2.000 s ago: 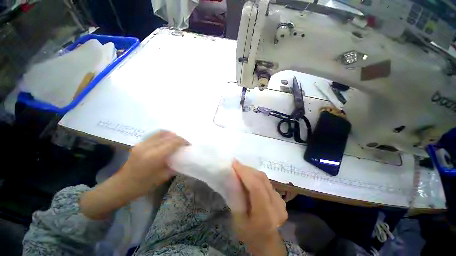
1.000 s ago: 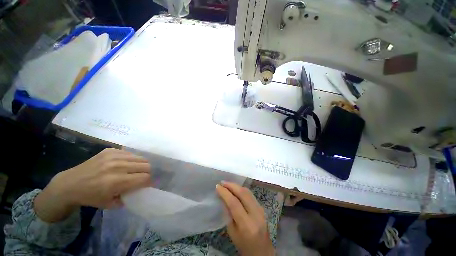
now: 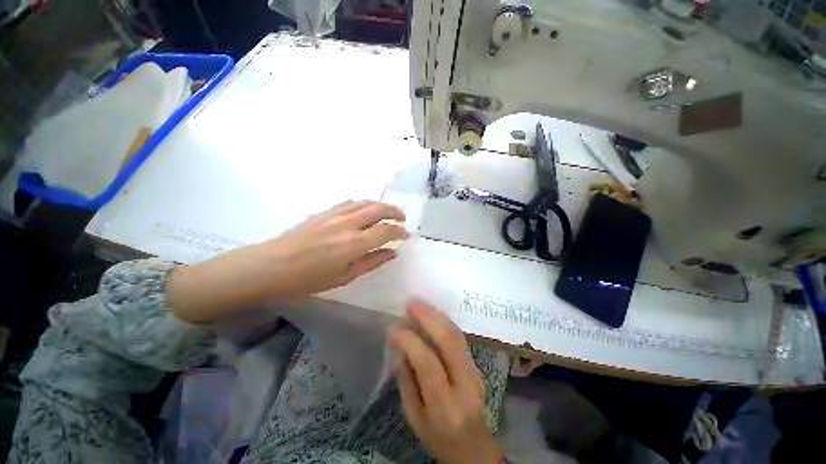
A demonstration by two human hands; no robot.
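The sheer fabric piece (image 3: 349,340) hangs over the table's front edge onto the lap, grey there and almost invisible on the white table. My left hand (image 3: 340,243) lies over its upper part, palm down with fingers slightly spread, left of and in front of the needle area. My right hand (image 3: 439,376) holds the fabric's right side at the table's front edge. The presser foot (image 3: 437,181) of the sewing machine (image 3: 580,63) stands beyond my left fingertips. How far the fabric reaches towards it cannot be told.
Black-handled shears (image 3: 542,213) lie right of the needle, with a slim silver tool (image 3: 485,195) beside them. A smartphone (image 3: 605,261) lies farther right, a small yellow-brown item (image 3: 616,192) behind it. A blue basket (image 3: 113,192) with white sheets stands at the left table end.
The fabric was bunched between both hands, then spread over the lap. Now my left hand has moved right and forward onto the table near the needle. My right hand stays at the front edge.
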